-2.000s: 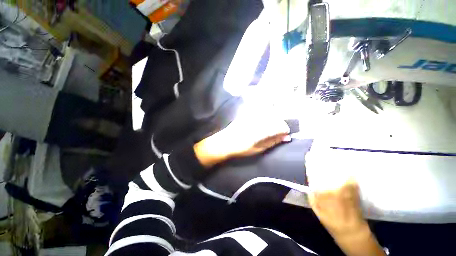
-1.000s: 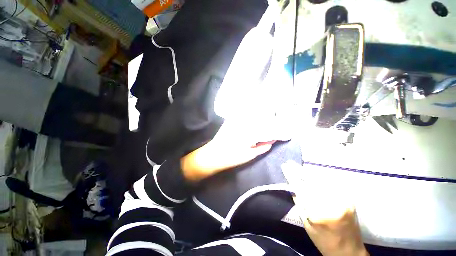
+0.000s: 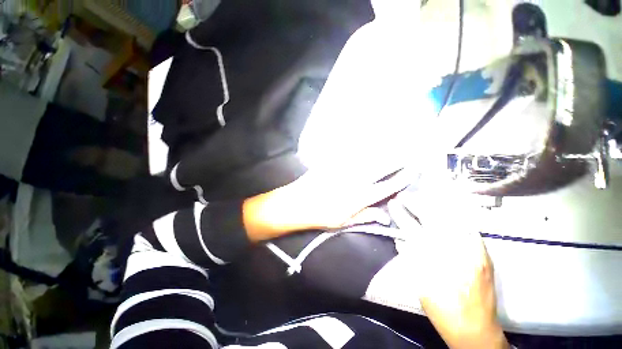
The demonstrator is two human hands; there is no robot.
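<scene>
A black garment panel [image 3: 266, 102] with thin white piping lies over the table and the lap. My left hand [image 3: 307, 208] rests on the cloth near the needle area, its fingers washed out by glare. My right hand [image 3: 453, 279] is beside it at the near table edge, with its fingertips close to my left fingers at the cloth and piping. Glare hides what the fingertips grip. The presser foot area [image 3: 487, 201] is just right of the fingers, partly hidden by the shiny curved metal cover [image 3: 576, 116].
The white machine head with a blue band [image 3: 470, 92] fills the upper right. The white machine bed [image 3: 552, 286] has a dark joint line. Tick marks show along the near edge. Cluttered furniture stands at far left.
The view has moved closer to the machine, so the metal cover looks larger and further right. My hands have come closer together, and the piping now runs up to my fingers.
</scene>
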